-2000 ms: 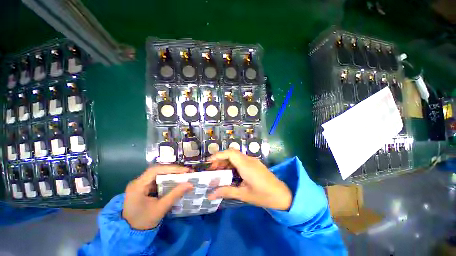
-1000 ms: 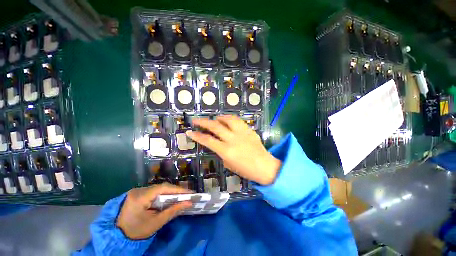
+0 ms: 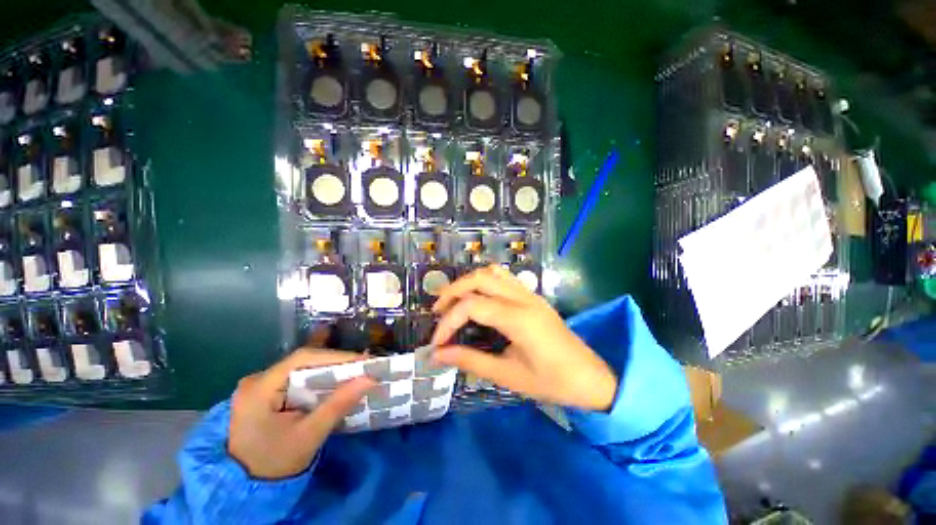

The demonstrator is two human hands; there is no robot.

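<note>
My left hand [image 3: 282, 418] holds the white sticker sheet [image 3: 395, 392] with rows of grey pieces, bent, over the front edge of the clear tray [image 3: 419, 228]. My right hand [image 3: 518, 333] has its thumb and fingertips at the sheet's upper right corner, on a grey sticker [image 3: 427, 355]; whether it has lifted is unclear. The tray holds rows of black modules with pale round discs and gold-orange tails. In the third row, the two leftmost modules [image 3: 329, 291] [image 3: 384, 288] carry pale stickers. The third module [image 3: 437, 281] shows its bare disc. The front row is partly hidden.
Another tray of modules with pale stickers [image 3: 71, 261] lies at the left. A tray stack [image 3: 672, 220] stands at the right with a spare white sheet [image 3: 757, 261] on it. A blue stick [image 3: 589, 203] lies between. A cardboard box [image 3: 706, 407] is below the bench edge.
My right hand has moved from the second module in the third row back to the sheet's corner. That module's sticker now shows uncovered. My left hand has raised and tilted the sheet.
</note>
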